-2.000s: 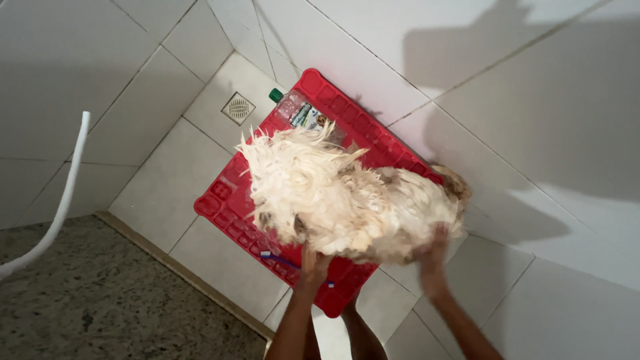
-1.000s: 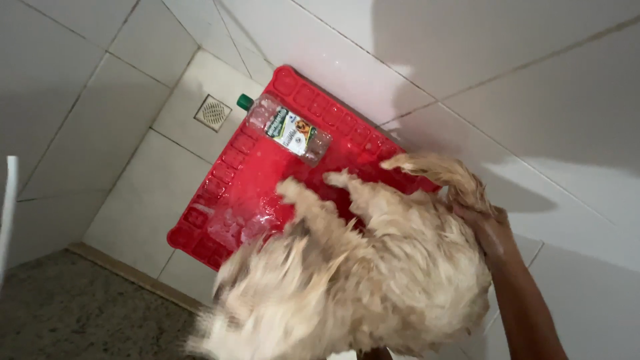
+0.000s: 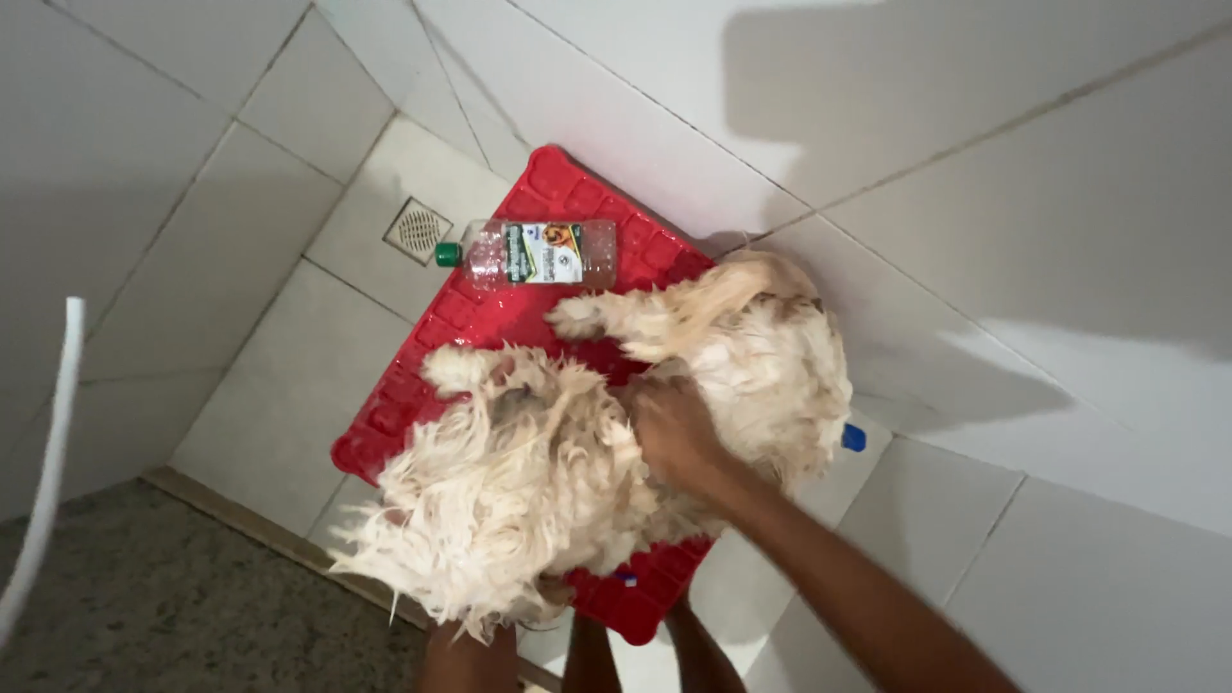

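Note:
A wet, cream-coloured long-haired dog (image 3: 539, 462) lies across a red plastic platform (image 3: 385, 404), its legs toward the upper left. My right hand (image 3: 679, 428) presses into the fur at the middle of its body, with the fingers hidden in the coat. Only the forearm of my left arm shows below the dog's head end; the fur covers nearly all of my left hand (image 3: 397, 517). A clear plastic bottle (image 3: 592, 252) with a green cap and a printed label lies on its side on the platform, above the dog's legs.
White tiled walls (image 3: 914, 212) meet around the tiled floor, with a square metal drain (image 3: 419, 231) near the corner. A white hose (image 3: 53, 452) hangs at the left, over a speckled stone floor (image 3: 192, 597). A blue cap (image 3: 854, 437) shows behind the dog.
The dog has turned from its earlier pose, and its legs now point toward the bottle. My right hand has moved from its tail end to the middle of its body.

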